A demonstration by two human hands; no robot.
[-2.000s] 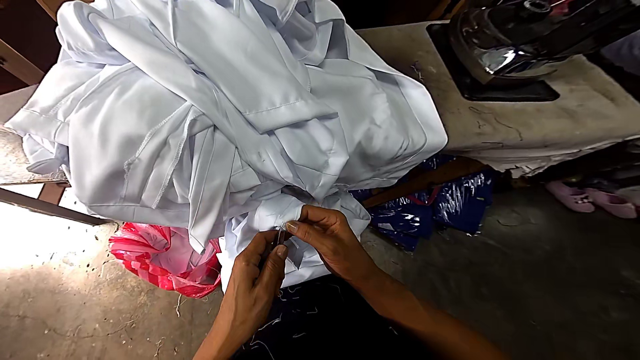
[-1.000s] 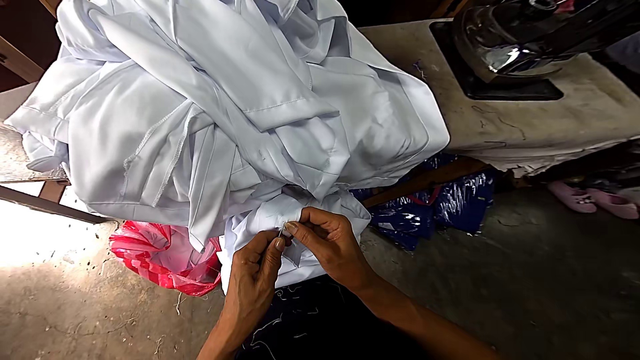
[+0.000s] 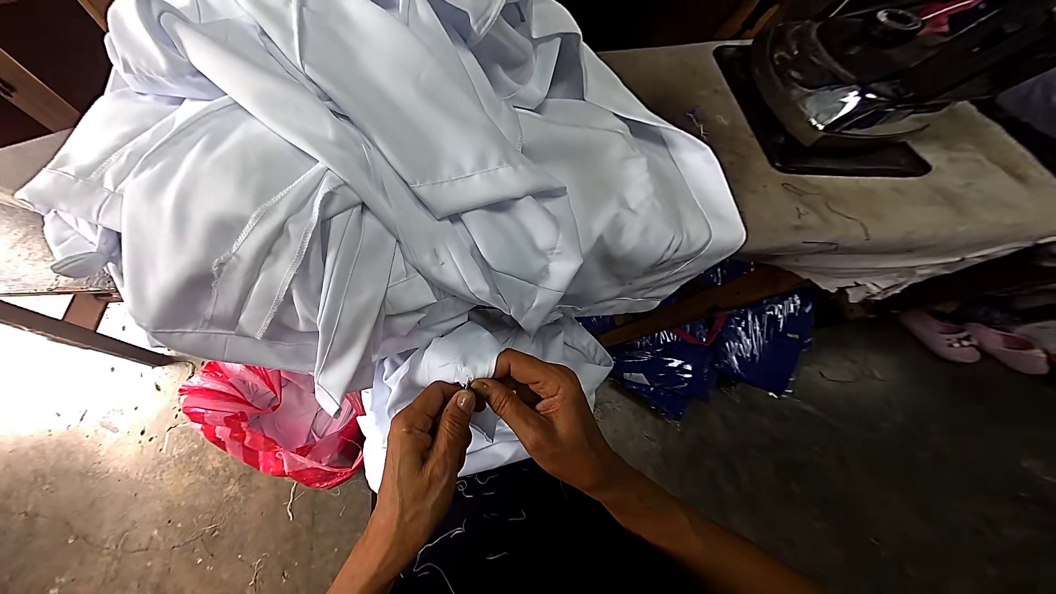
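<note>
A large heap of white sewn garments (image 3: 396, 165) lies over the table, and part of the cloth hangs down towards my lap. Low in the middle, my left hand (image 3: 431, 433) and my right hand (image 3: 544, 412) meet at a gathered piece of the white cloth (image 3: 454, 355). Thumb and fingertips of each hand pinch at one spot on it, almost touching. A tiny dark thing shows between the fingertips, too small to name. Loose white threads (image 3: 437, 553) lie on the dark cloth over my lap.
An iron (image 3: 833, 99) rests on a dark pad at the right of the cloth-covered table (image 3: 808, 214). Below are blue items in clear plastic (image 3: 759, 338) and pink shoes (image 3: 940, 337). A red and white plastic bag (image 3: 272, 421) stands on the floor at the left.
</note>
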